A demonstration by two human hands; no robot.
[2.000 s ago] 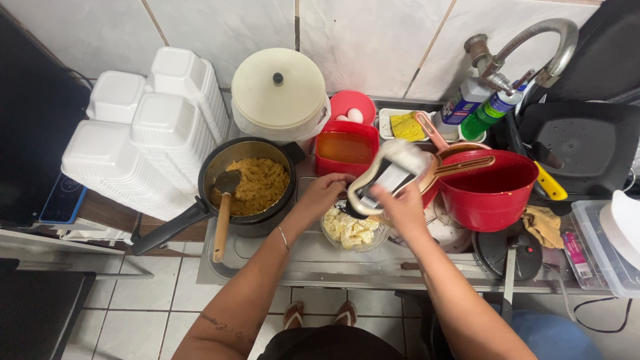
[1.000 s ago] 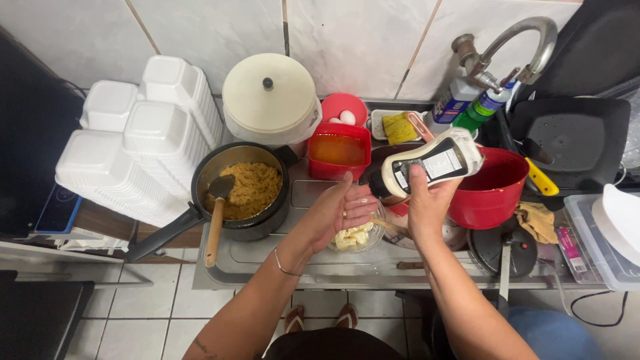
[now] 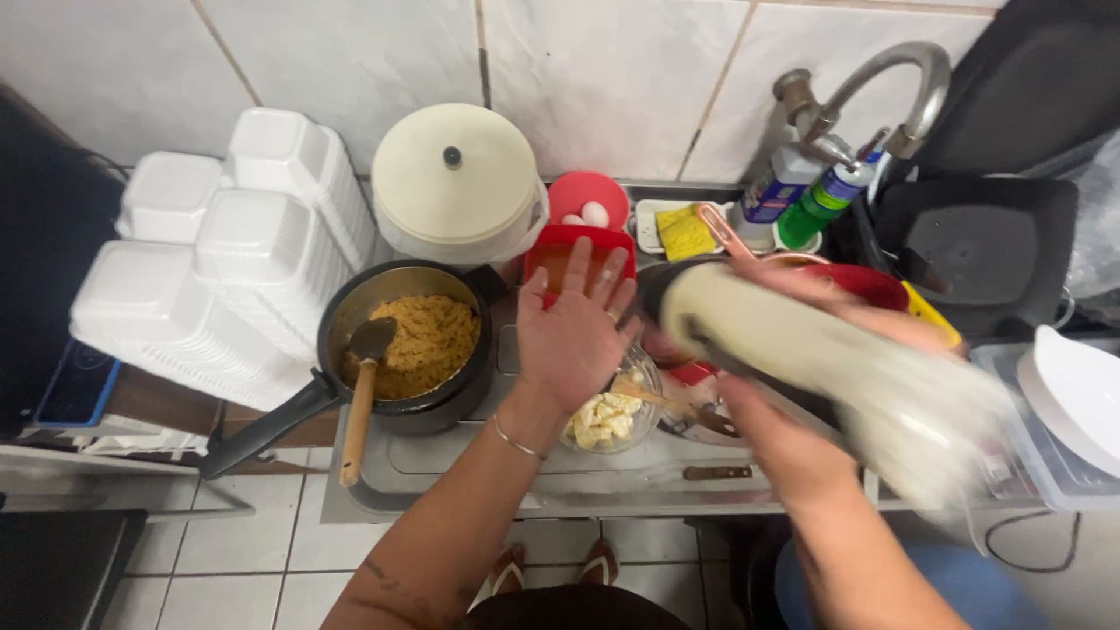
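My left hand [image 3: 573,337] is palm up with its fingers apart and nothing in it, over the near edge of a red square container [image 3: 560,262] of orange liquid. My right hand [image 3: 805,385] grips a blurred squeeze bottle [image 3: 814,359] with a dark cap, tilted with the cap end toward my left hand. Below my left hand, a clear bowl holds pale chunks [image 3: 604,420] and a wooden utensil [image 3: 669,402]. To the left, a black-handled pot holds a yellowish-brown mixture [image 3: 429,341] and a spoon with a wooden handle [image 3: 359,420].
Stacked white foam containers [image 3: 254,249] stand at the left. A lidded cream pot [image 3: 455,184] is behind, beside a pink-red bowl of eggs [image 3: 595,214]. A yellow sponge [image 3: 685,232], bottles [image 3: 822,206], the faucet [image 3: 927,87] and a black square pan [image 3: 980,236] are at the right.
My left hand has turned its open palm up and moved off the bottle's cap end. The bottle in my right hand is blurred and now covers much of the red pot.
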